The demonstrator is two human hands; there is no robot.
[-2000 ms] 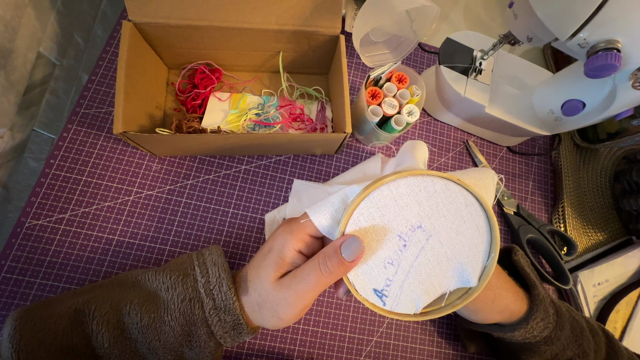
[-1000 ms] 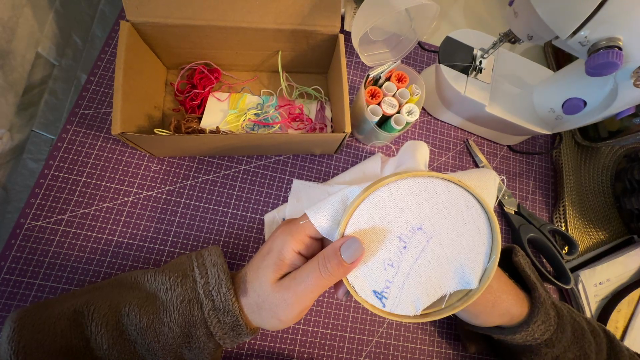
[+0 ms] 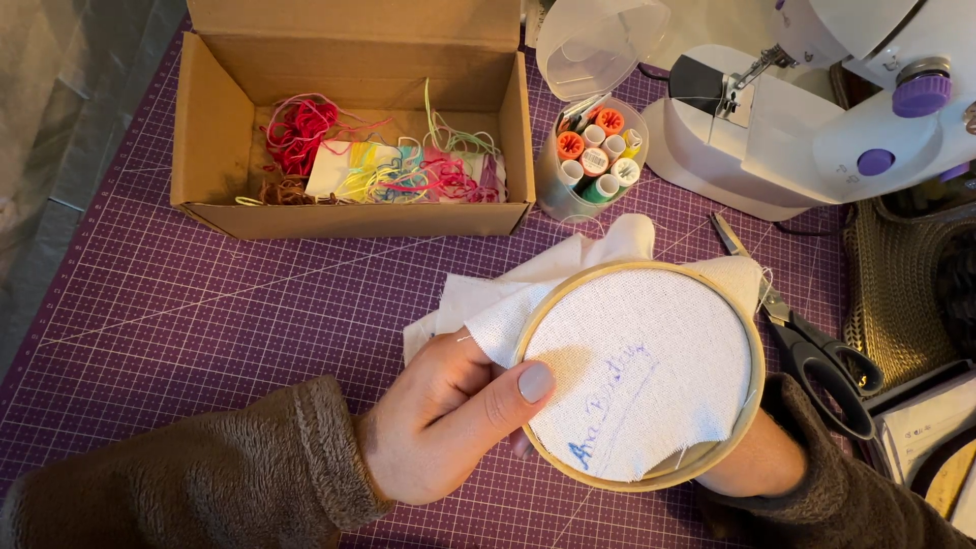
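Observation:
My left hand [image 3: 450, 423] grips the left rim of a wooden embroidery hoop [image 3: 755, 366], its thumb on top of the rim and the fingers behind. White woven cloth [image 3: 640, 328] is stretched in the hoop, with handwriting drawn on it in blue-violet and a darker blue part at its lower left. The cloth's cut edge leaves a gap at the hoop's lower right. Loose cloth [image 3: 526, 282] spreads out behind the hoop. My right hand [image 3: 751, 457] is under the hoop's lower right side; its fingers are mostly hidden, so what they hold cannot be seen.
A cardboard box [image 3: 358, 221] with tangled embroidery floss [image 3: 301, 133] stands at the back left. Beside it is an open plastic tub [image 3: 560, 183] of thread spools. A sewing machine [image 3: 793, 145] stands back right. Black-handled scissors [image 3: 820, 358] lie right of the hoop on the purple cutting mat [image 3: 191, 305].

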